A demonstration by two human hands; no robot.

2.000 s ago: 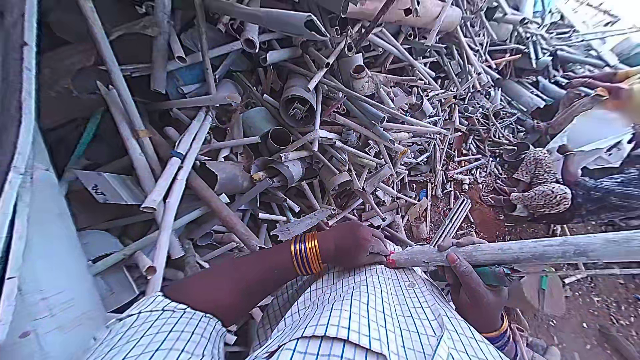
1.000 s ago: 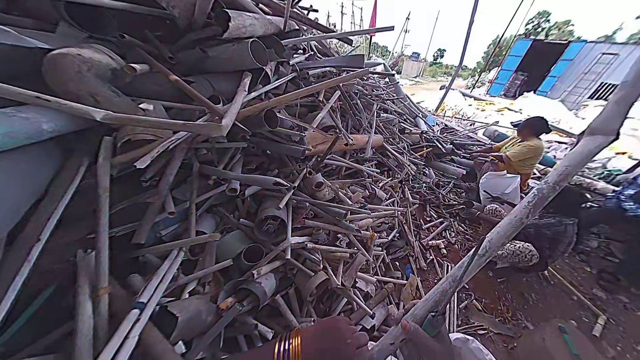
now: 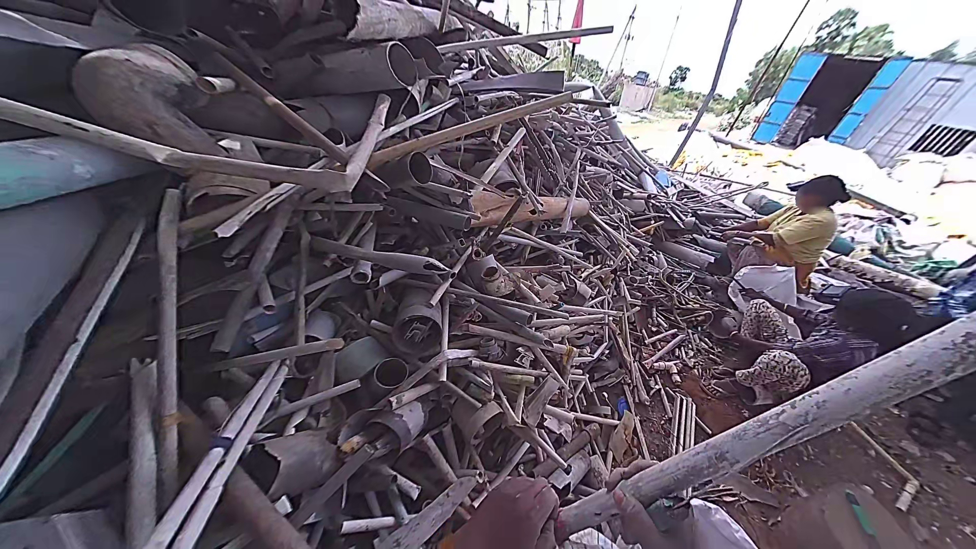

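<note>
A long, worn grey-white pipe [image 3: 793,427] runs from the bottom centre up to the right edge. Near its lower end, my right hand [image 3: 639,507] grips it, with fingers showing above and below it. My left hand [image 3: 518,512] is curled at the pipe's very end, where a small red bit shows; what its fingers hold is hidden. Past both hands rises a large heap of scrap pipes [image 3: 488,335], many cracked or split.
Two people sit at the heap's right side, one in a yellow top [image 3: 801,229], one in patterned clothing [image 3: 831,351]. A bent pipe [image 3: 252,171] juts across the upper left. Behind stands a metal shed [image 3: 907,107]. Brown ground [image 3: 808,473] lies at lower right.
The view has swung upward. The long pipe lay nearly level two seconds ago and now slants up to the right. Both hands stay at its end.
</note>
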